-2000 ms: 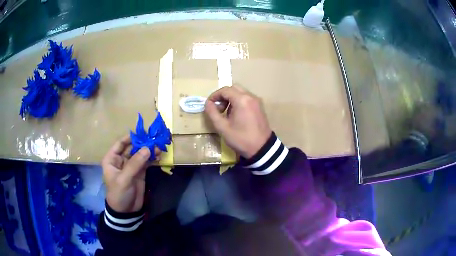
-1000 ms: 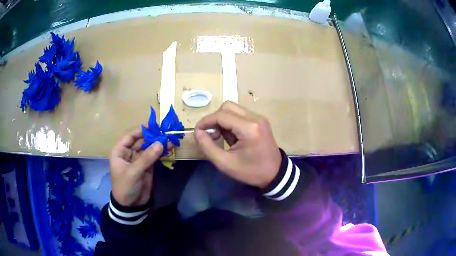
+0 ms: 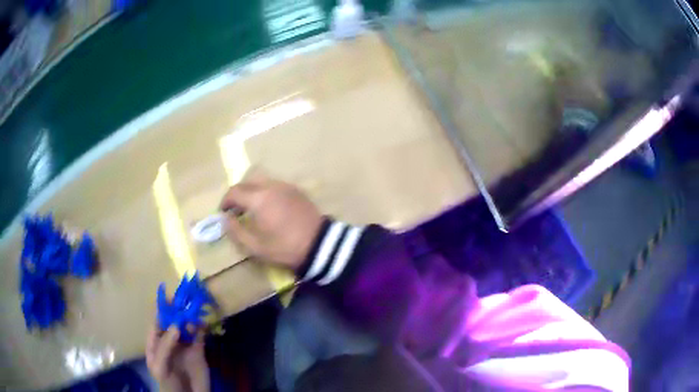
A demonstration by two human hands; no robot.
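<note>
A blue spiky hair piece (image 3: 186, 306) is held in the fingers of my left hand (image 3: 178, 356) at the bench's near edge. My right hand (image 3: 274, 222) is over the cardboard patch, its fingertips pinched at the right side of the small white glue dish (image 3: 208, 229). The applicator stick cannot be made out in the blurred frame; the fingers hide whatever they pinch. Two pale yellow tape strips (image 3: 173, 222) flank the dish.
A pile of blue hair pieces (image 3: 44, 264) lies at the left. A white bottle (image 3: 348, 18) stands at the far edge. A clear partition (image 3: 452, 139) rises at the right. A blue crate (image 3: 529, 256) is below the bench at right.
The view has turned and blurred. My right hand has moved with the stick from the hair piece back to the glue dish. My left hand still holds the hair piece.
</note>
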